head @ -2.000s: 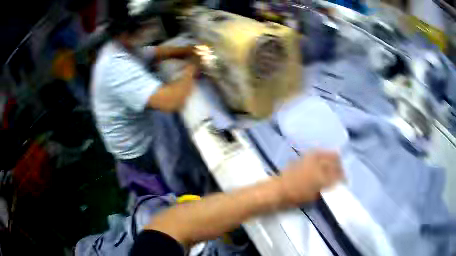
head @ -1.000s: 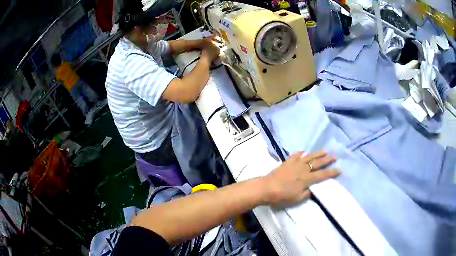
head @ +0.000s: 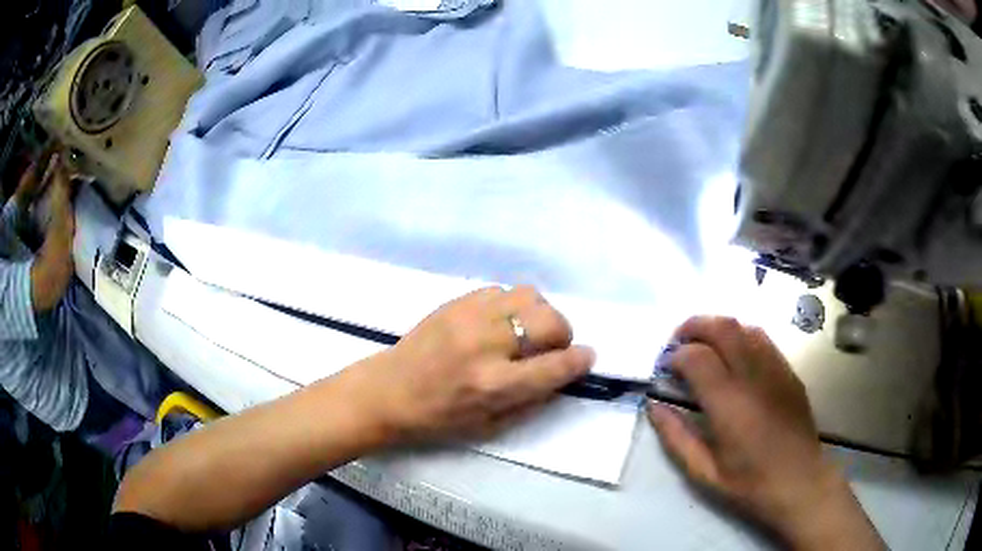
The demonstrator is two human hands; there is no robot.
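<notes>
A light blue cloth panel (head: pixel 431 215) lies across the table, with a white band (head: pixel 323 278) along its near edge. A dark narrow strip (head: pixel 312 314) runs along the band. My left hand (head: pixel 485 361) presses on the band and strip, thumb and forefinger together at the strip. My right hand (head: pixel 732 409) grips a slim dark tool at the strip's right end; its type is partly hidden by my fingers. A white flap (head: pixel 571 441) lies below the strip. The sewing machine head (head: pixel 851 140) stands at the right, over the metal bed (head: pixel 861 371).
A cream sewing machine (head: pixel 118 102) stands at the far left, with another person's arm (head: pixel 54 231) beside it. A yellow curved item (head: pixel 186 407) is below the table edge. A printed ruler (head: pixel 463 522) runs along the front edge.
The view has swung right to the machine head. My left hand has gone from lying flat with spread fingers to pinching at the strip. My right hand has come into view with the tool.
</notes>
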